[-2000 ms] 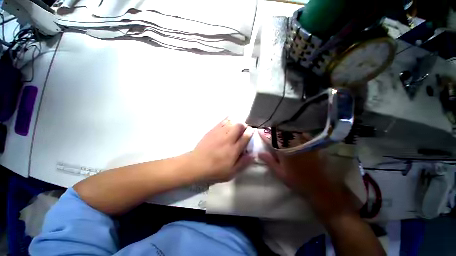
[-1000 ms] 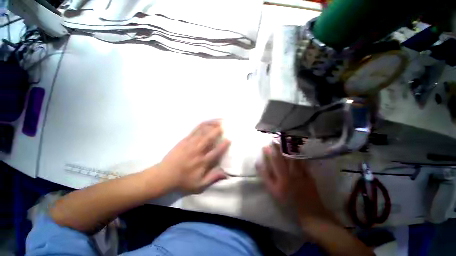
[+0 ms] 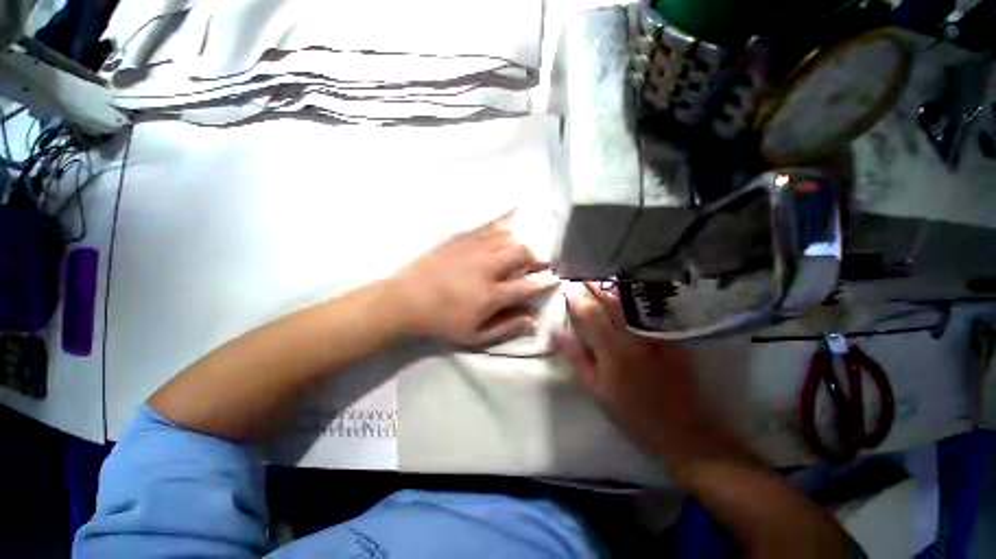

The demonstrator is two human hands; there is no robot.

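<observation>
A pale fabric panel (image 3: pixel 491 420) lies on the white table under my hands and reaches the near edge. A smaller pale piece (image 3: pixel 535 339) with a dark edge line lies on it between my hands. My left hand (image 3: pixel 475 286) rests flat on the cloth, fingers pointing right toward the needle area. My right hand (image 3: pixel 620 360) presses the cloth just below the machine head (image 3: pixel 612 235), fingertips near my left ones. The needle and presser foot are hidden by glare and fingers.
Layered cut pieces (image 3: pixel 328 87) lie at the far side. Red-handled scissors (image 3: pixel 846 399) lie right of my right hand. A shiny curved guard (image 3: pixel 808 246) juts from the head. A purple slab (image 3: pixel 80 301) lies at far left. A printed ruler (image 3: pixel 350 424) runs along the near edge.
Since one second ago, my left hand has moved right, closer to the needle area and my right hand. The cloth between the hands has shifted toward the machine. The camera view has also shifted.
</observation>
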